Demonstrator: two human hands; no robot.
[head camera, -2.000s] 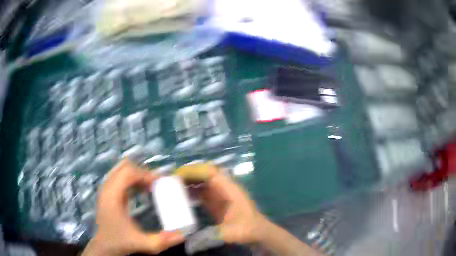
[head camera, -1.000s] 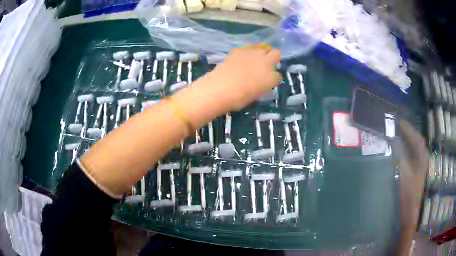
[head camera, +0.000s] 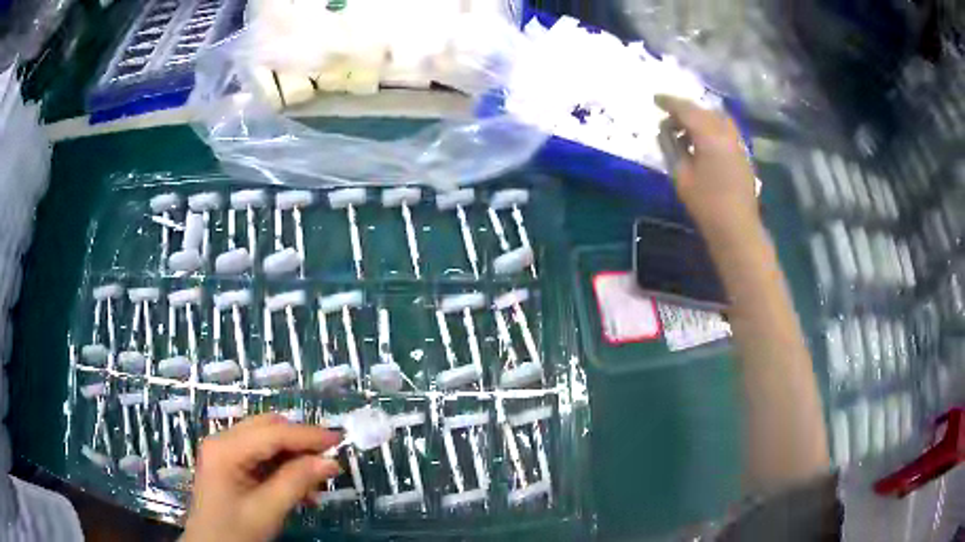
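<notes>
My left hand pinches a small white part between thumb and fingertips, over the lower rows of the clear tray. My right hand reaches into the blue bin at the upper right, its fingertips at the heaped small white parts; whether it grips one is not clear. The clear tray lies on the green mat and holds rows of T-shaped parts with grey-white heads and thin stems.
A clear bag with cream blocks lies behind the tray. A dark phone and a label dish are right of it. White tray stack at left, filled trays at right, blue-edged rack tray at far left.
My left hand has drawn back from the far side of the tray to its near edge and now holds a small white part. My right hand has moved from the right side up into the blue bin.
</notes>
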